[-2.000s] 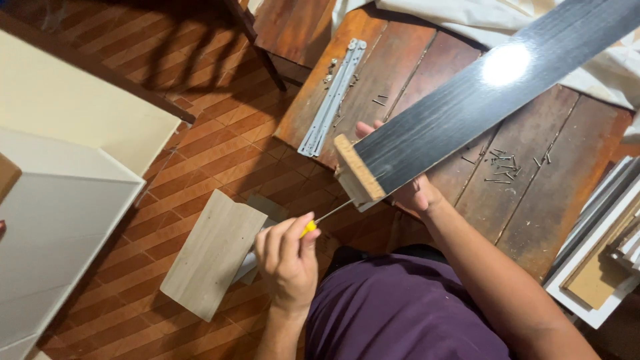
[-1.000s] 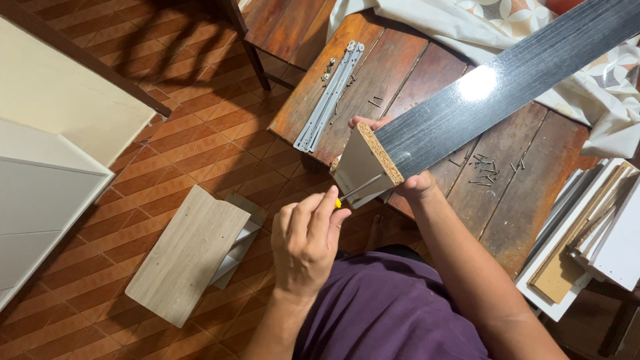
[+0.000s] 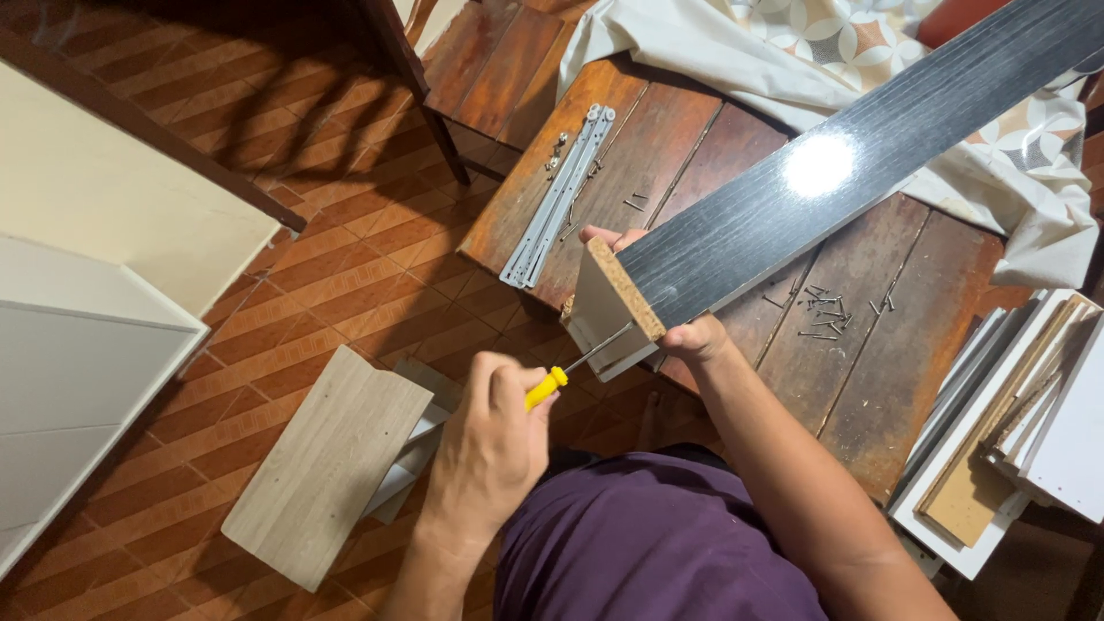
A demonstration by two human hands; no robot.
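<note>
In my left hand point(image 3: 496, 431) is a screwdriver with a yellow handle point(image 3: 545, 390); its shaft slants up to the end piece of a board assembly. My right hand point(image 3: 694, 336) grips that assembly from below, with fingers showing beyond its far edge. The assembly has a long dark wood-grain board point(image 3: 776, 198) and a short white end piece with a bare particleboard edge point(image 3: 625, 289). The contact of the screwdriver tip with the end piece is too small to judge. Metal drawer slides point(image 3: 559, 203) lie on the wooden table point(image 3: 871, 345), beside loose screws point(image 3: 825, 312).
A pushed-back cloth point(image 3: 733, 65) covers the table's far side. White and brown panels point(image 3: 966, 483) are stacked at the right. A wood-grain board piece point(image 3: 328, 466) lies low at the left, above the tiled floor. A wooden chair point(image 3: 496, 69) stands beyond the table, and white furniture point(image 3: 78, 388) at the left.
The end piece is tilted differently than two seconds ago. My left hand remains at it with the screwdriver. The view has shifted slightly.
</note>
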